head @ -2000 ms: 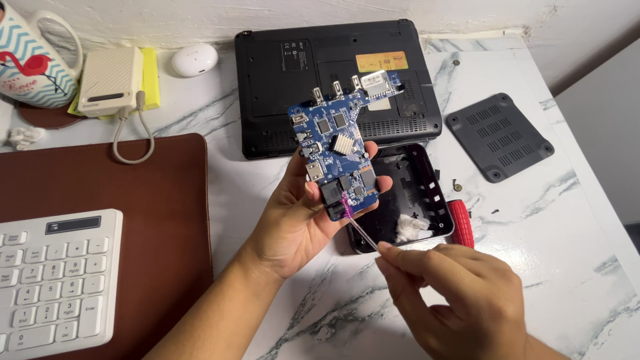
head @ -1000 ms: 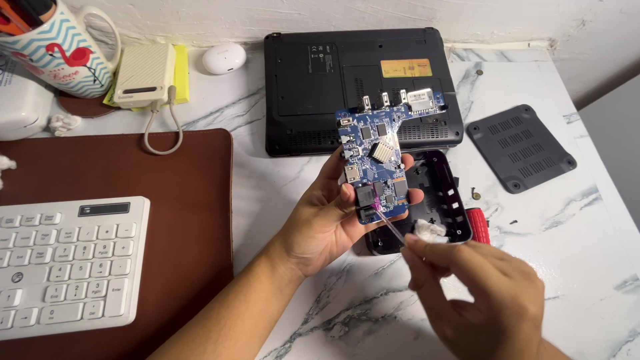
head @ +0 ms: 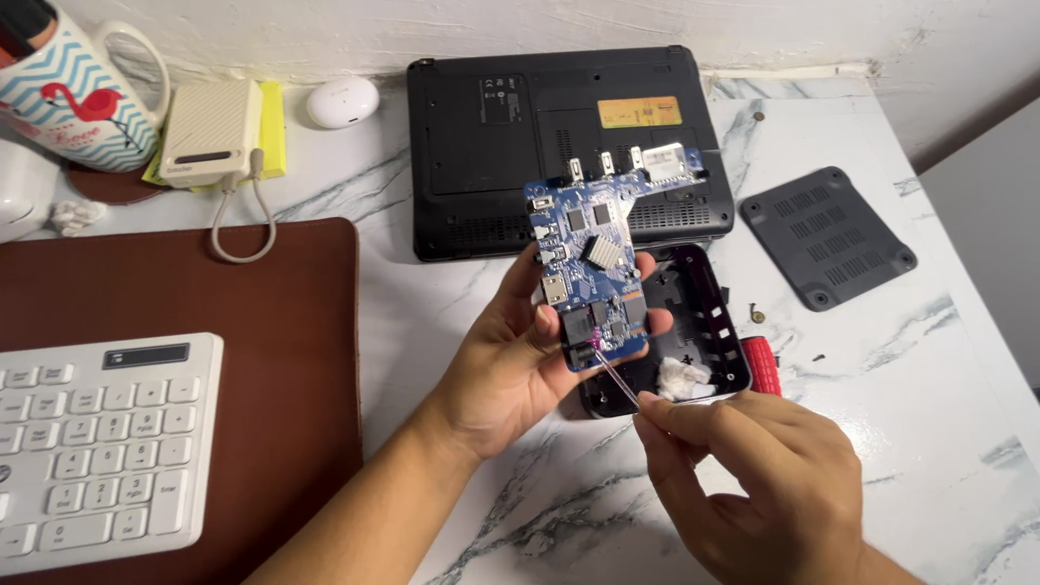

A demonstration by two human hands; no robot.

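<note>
A blue circuit board [head: 581,280] with metal ports, a small finned heatsink [head: 602,253] and black connectors is gripped by its lower part in my left hand [head: 520,366]. My right hand [head: 756,479] pinches a thin clear stick-like tool [head: 619,380]; its purple tip [head: 596,337] meets or nearly meets the board beside the black connectors. Below and behind the board lies an open black plastic casing [head: 691,305] with crumpled white tissue [head: 682,379] inside. Part of the casing is hidden by the board and my left fingers.
An upside-down black laptop [head: 487,146] lies behind. To the right are a dark vented cover [head: 829,237], small screws [head: 757,313] and a red textured handle [head: 761,366]. At left are a white keyboard [head: 106,447], brown desk mat [head: 284,325], patterned mug [head: 81,97], cream corded device [head: 210,130] and white earbud case [head: 343,102].
The view has shifted, moving everything rightward in it. Both hands keep their holds on the board and the thin tool, whose tip stays around the board's lower end.
</note>
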